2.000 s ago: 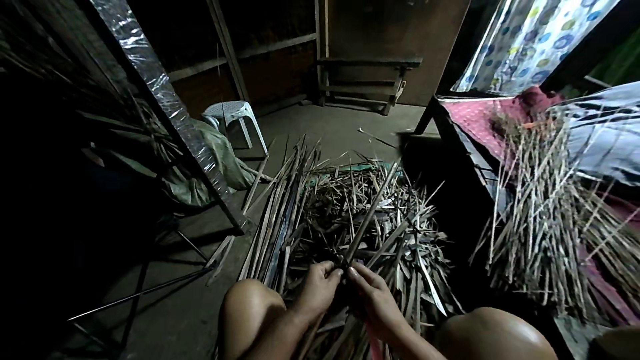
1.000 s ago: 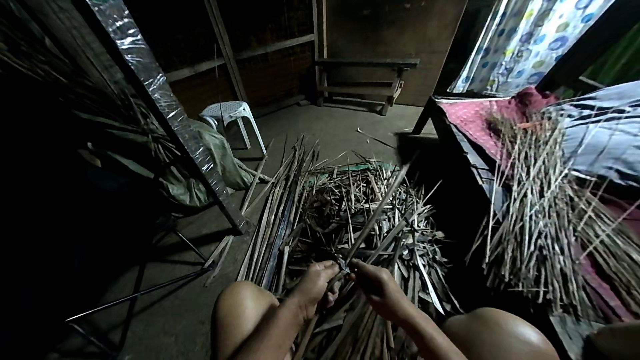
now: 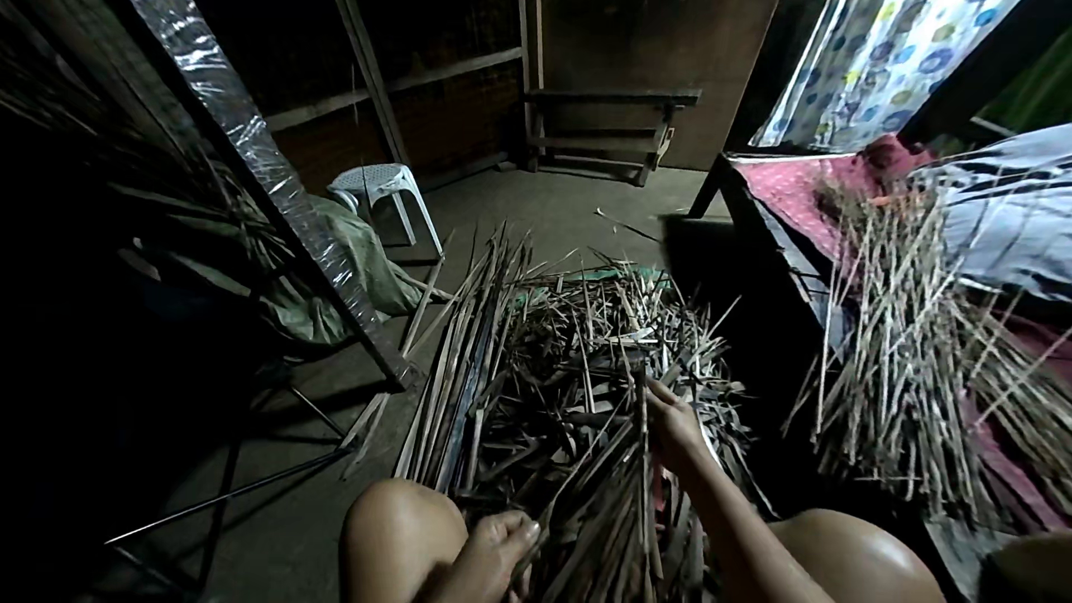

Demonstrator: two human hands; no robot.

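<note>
My right hand is right of the middle, thumb and fingers closed on a long dry leaf strip that hangs down over the pile. Lower and to the left, my left hand is curled beside my left knee, at the edge of a bunch of dry leaves. A thin strip passes near its fingertips; whether it is gripped cannot be told. Between and beyond the hands lies a tangled heap of dry leaf strips. Longer strips lie lengthwise along its left side.
On the right, a bundle of thin sticks rests on a low platform with pink cloth. A white plastic stool, a wooden bench and a plastic-wrapped post stand farther off. Thin metal legs cross the floor at left.
My hands were together over the heap, around a long strip; now they are apart. The left has moved down and left toward my knee, the right somewhat up and right.
</note>
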